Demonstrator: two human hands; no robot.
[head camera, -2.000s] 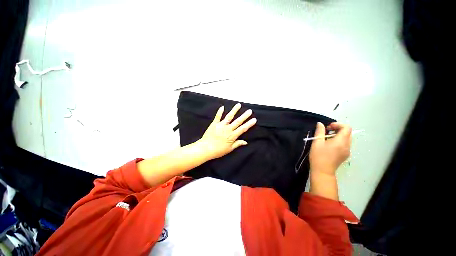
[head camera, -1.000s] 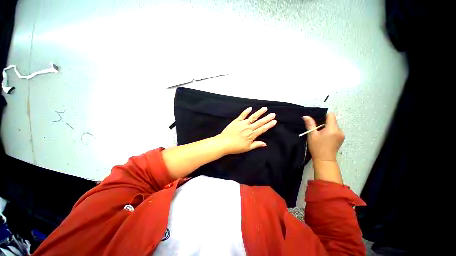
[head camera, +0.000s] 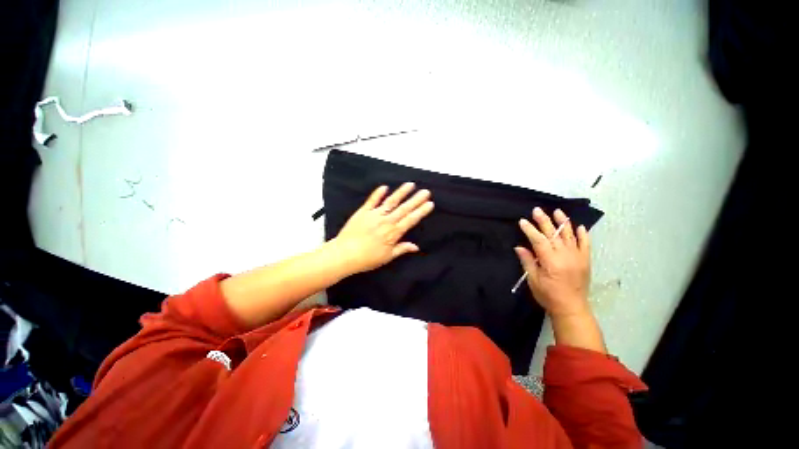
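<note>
A black garment piece (head camera: 464, 263) lies flat on the pale table, its wide waistband (head camera: 473, 195) along the far edge. My left hand (head camera: 383, 230) rests flat on the garment's left part, fingers spread, holding nothing. My right hand (head camera: 557, 263) lies palm down on its right part, with a thin whitish marking pencil (head camera: 520, 281) kept between the fingers. The pencil's lower end sticks out past the thumb. A thin dark line, perhaps the edge of the card template (head camera: 364, 140), shows just beyond the garment's top left corner.
The pale table (head camera: 210, 202) surrounds the garment. A white cord scrap (head camera: 88, 115) and thin dark thread ends (head camera: 136, 195) lie at the left. Black cloth (head camera: 740, 289) heaps along the right edge; more black cloth (head camera: 96, 307) lies at the lower left beside striped pieces (head camera: 35, 408).
My right hand has opened from its grip at the garment's top right corner and spread onto the cloth. My left hand has moved left. The right end of the waistband now shows a pointed corner.
</note>
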